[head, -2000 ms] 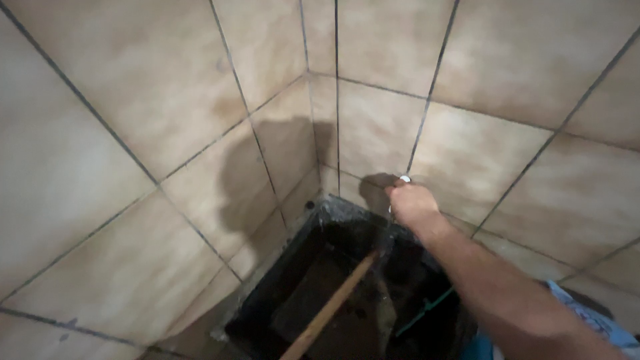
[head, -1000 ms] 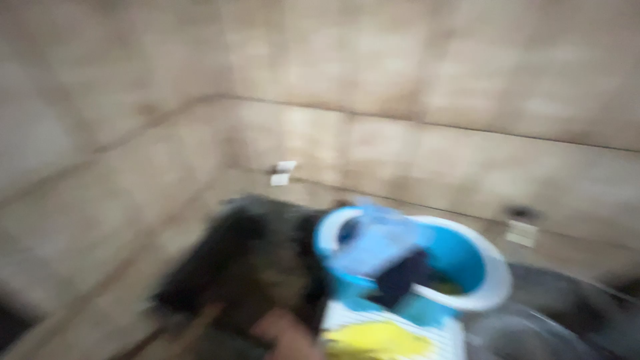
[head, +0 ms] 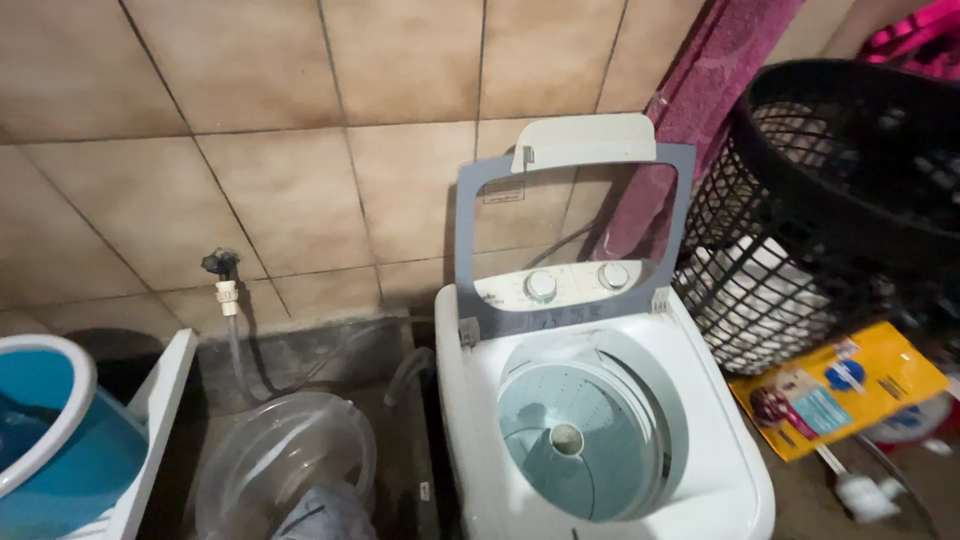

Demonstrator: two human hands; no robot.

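Neither of my hands shows in the head view now. A white top-loading washing machine (head: 720, 450) stands with its grey-framed lid (head: 466, 225) raised against the tiled wall. Its drum (head: 540, 480) holds no visible clothes, and two round knobs (head: 541, 286) sit on the panel behind it. Left of the machine, a clear plastic tub (head: 247, 450) holds greyish cloth (head: 326, 516). A blue bucket with a white rim (head: 90, 457) is at the far left, beside a white plastic edge (head: 161, 420).
A wall tap (head: 221, 262) with a white connector (head: 226, 298) feeds a clear hose (head: 236, 360). At the right stand a black mesh laundry basket (head: 750, 285) with pale cloth inside, a yellow packet (head: 885, 386) and a pink-purple post (head: 720, 67).
The view has swung far right, from the dark basin to the washing machine. Two seconds ago a hand was at the wall above the basin; now no hand shows.
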